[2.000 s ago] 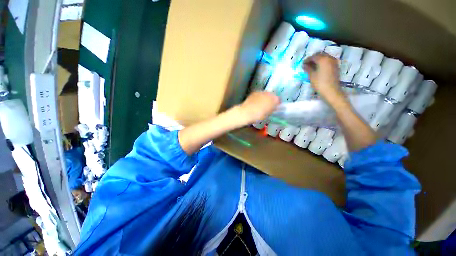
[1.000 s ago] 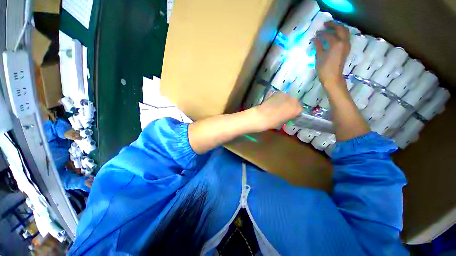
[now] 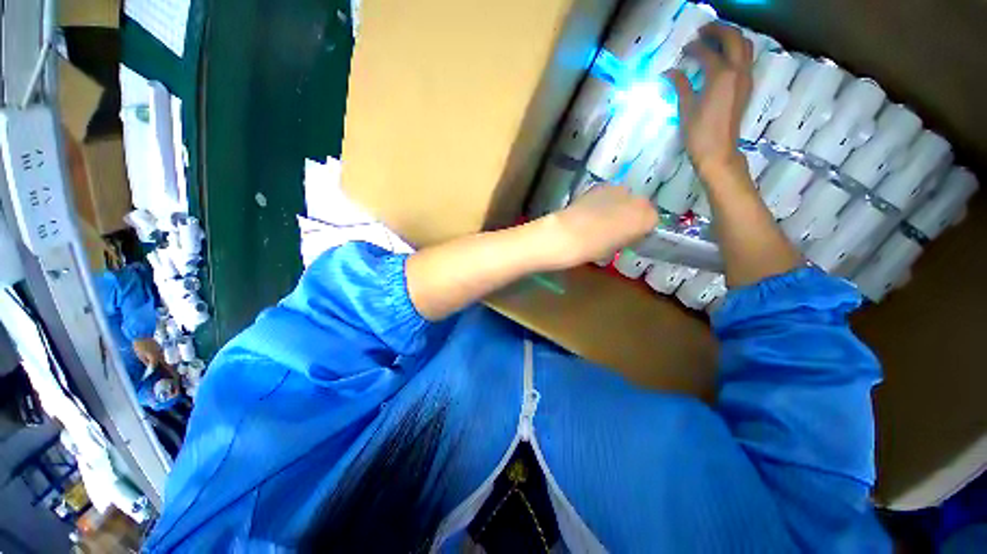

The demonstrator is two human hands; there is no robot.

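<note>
White cylindrical units (image 3: 844, 128) lie in tight rows inside the open carton (image 3: 449, 119). A bright cyan-lit unit (image 3: 641, 100) glows at the left of the rows. My left hand (image 3: 608, 225) is closed at the carton's near side, on the end of a label sheet (image 3: 684, 250), seen nearly edge-on as a pale strip running towards my right forearm. My right hand (image 3: 720, 100) is over the upper rows beside the glow, thumb and fingers apart; no sticker can be made out at its fingertips.
Loose paper sheets (image 3: 330, 206) lie left of the carton on the green bench (image 3: 265, 243). Further left are a metal rail with a white power strip (image 3: 38, 179), a heap of loose white units (image 3: 179, 265) and another person's blue sleeve (image 3: 128, 303).
The label sheet lay broad across the units and now shows as a narrow strip. My right hand has moved up the rows and its fingers have spread. The view has shifted, showing the carton higher.
</note>
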